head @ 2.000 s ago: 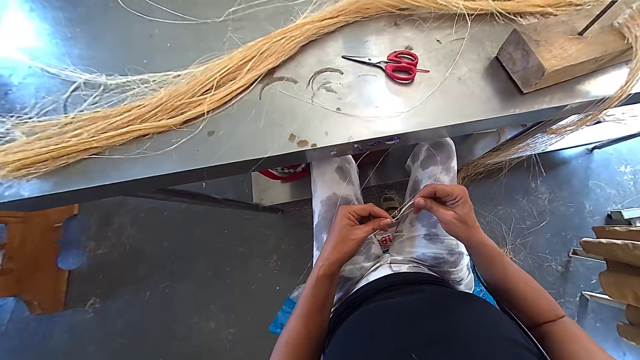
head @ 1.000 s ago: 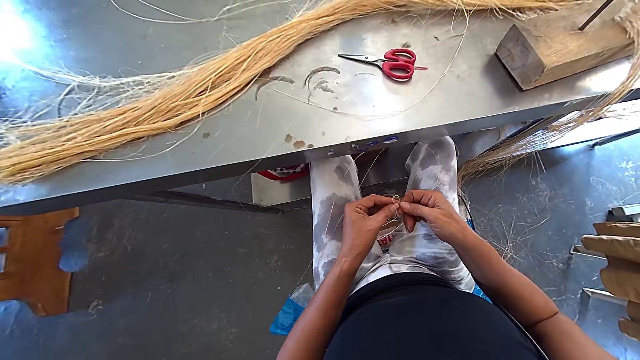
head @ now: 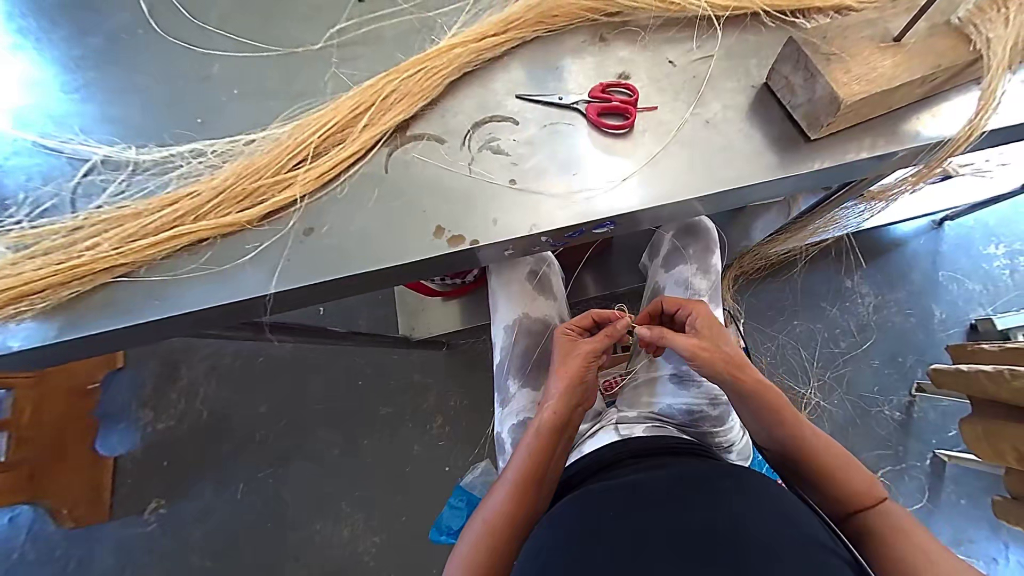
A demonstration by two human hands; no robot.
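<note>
Over my lap, my left hand [head: 588, 352] pinches thin pale fibre strands [head: 622, 309] between thumb and index finger; a small loop of them stands above the fingertips. My right hand [head: 688, 332] grips the same strands just to the right, its fingertips nearly touching the left ones. Loose ends hang below both hands. On the metal table lie red-handled scissors [head: 612, 107], blades pointing left. Behind them a long bundle of straw-coloured fibre [head: 344, 144] runs diagonally across the table. Whether the strands are knotted is too small to tell.
The metal table's front edge [head: 384, 276] crosses above my knees. A wooden block [head: 872, 68] with a metal rod stands at the right, fibres hanging beside it. Brown sheet material [head: 60, 440] lies low left; stacked brown pieces [head: 988, 408] are at far right. Loose fibres litter the floor.
My hands were slightly apart with strands between them two seconds ago; they have come together, and a small loop shows at the fingertips. The scissors have stayed put.
</note>
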